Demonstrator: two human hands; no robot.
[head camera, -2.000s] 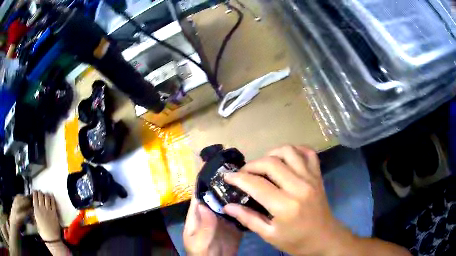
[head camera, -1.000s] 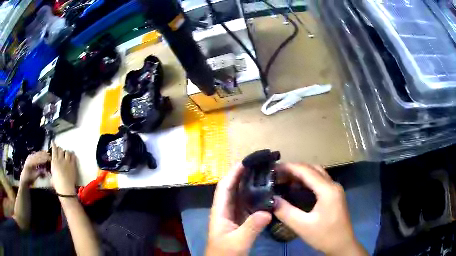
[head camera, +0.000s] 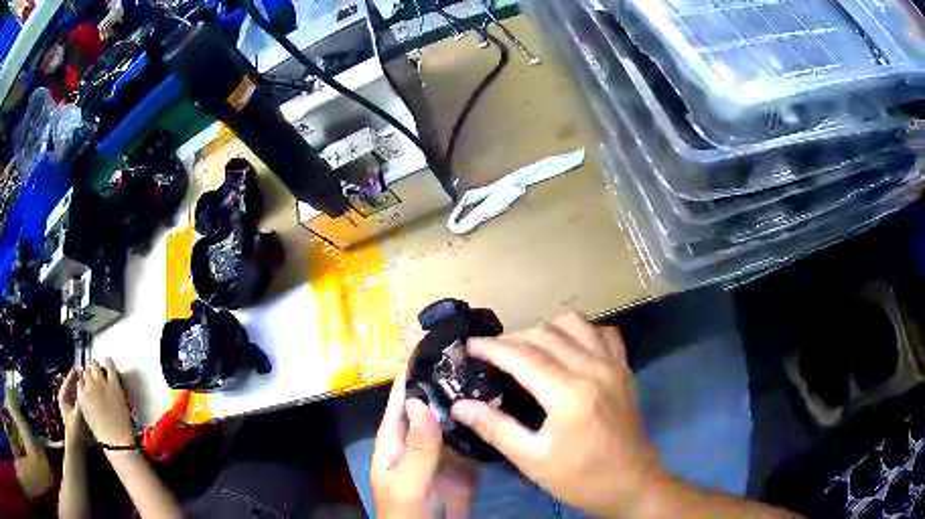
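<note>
A black camera housing (head camera: 461, 324) is held over my lap at the bench's front edge, its open side facing up with a small circuit board inside. My left hand (head camera: 408, 456) is around its left and lower side, thumb at the rim. My right hand (head camera: 578, 416) grips it from the right, with fingertips over the opening and partly hiding the board. Three more black housings stand on the bench at the left, the nearest one (head camera: 193, 350) on the white sheet.
A black electric screwdriver (head camera: 259, 117) leans over the screw feeder (head camera: 390, 193). A white strap (head camera: 507, 191) lies beside it. Clear blister trays (head camera: 700, 193) are stacked at the right. Another person's hands (head camera: 101, 405) and a red-orange object (head camera: 167, 431) are at lower left.
The housing has been turned from a side view to open side up. My right fingers have moved over its opening. The whole view has shifted, so bench items sit further left.
</note>
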